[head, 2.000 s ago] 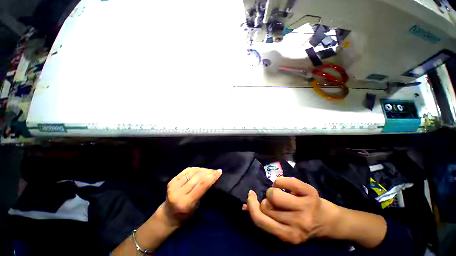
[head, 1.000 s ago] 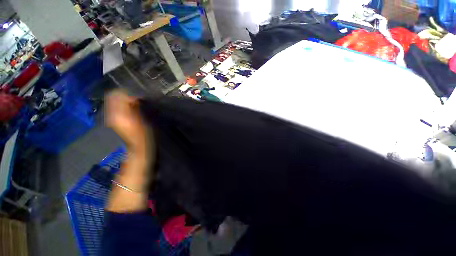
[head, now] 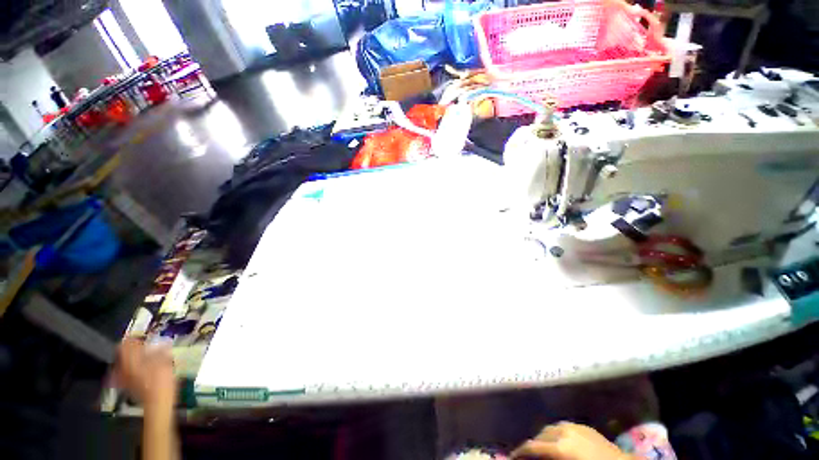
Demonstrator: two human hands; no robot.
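My left hand is blurred at the left front corner of the white machine table. No cloth shows in it, and its fingers are unclear. My right hand is cut off by the bottom edge, below the table's front edge; what it holds is hidden. The sewing machine head stands on the right, with its needle area over the table. Red and orange handled scissors lie under the arm beside small black and white fabric scraps.
A pink plastic basket, a cardboard box and a red-orange bundle are behind the table. Black cloth is heaped at its back left. A teal panel is at the right. A patterned piece shows beside my right hand.
The view has swung back toward the machine. The large black cloth raised by my left hand no longer shows there. My left hand is lower, and my right hand shows again.
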